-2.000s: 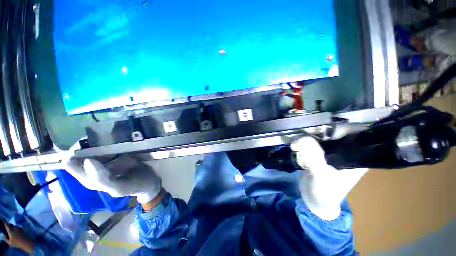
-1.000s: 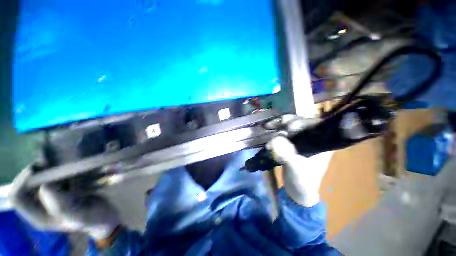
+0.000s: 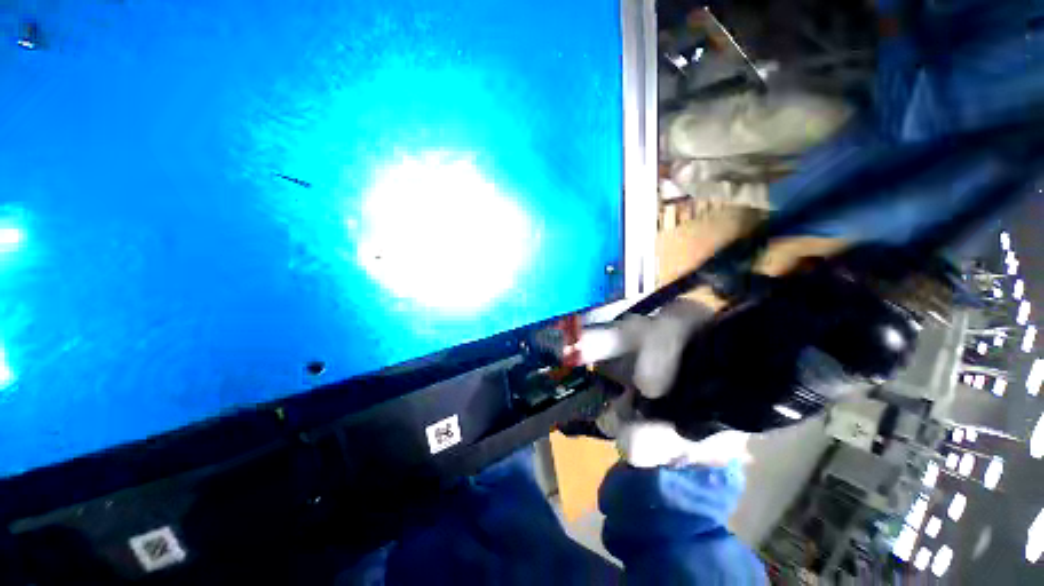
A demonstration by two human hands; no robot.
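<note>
The blue enclosure (image 3: 218, 263) fills the left and middle of the head view, with a bright glare on its cover. Its black end panel (image 3: 366, 446) faces me and bears two small white square code labels. My gloved right hand (image 3: 670, 395) is blurred at the panel's right end. It is closed around the black electric screwdriver (image 3: 778, 355), whose nose points left towards the panel. Whether the bit touches anything cannot be told. A small red part (image 3: 570, 341) shows at the enclosure's near right corner. My left hand is not in view.
An aluminium rail (image 3: 641, 149) runs along the enclosure's right side. A brown cardboard surface (image 3: 582, 472) shows below the driver. A blurred dark band, perhaps the driver cord, crosses the upper right. Blue clothing of another person (image 3: 973, 57) is at the top right.
The view has moved closer to the enclosure and tilted. The enclosure and end panel look larger. My left hand has left the picture. My right hand still holds the screwdriver, now beside the panel's right end.
</note>
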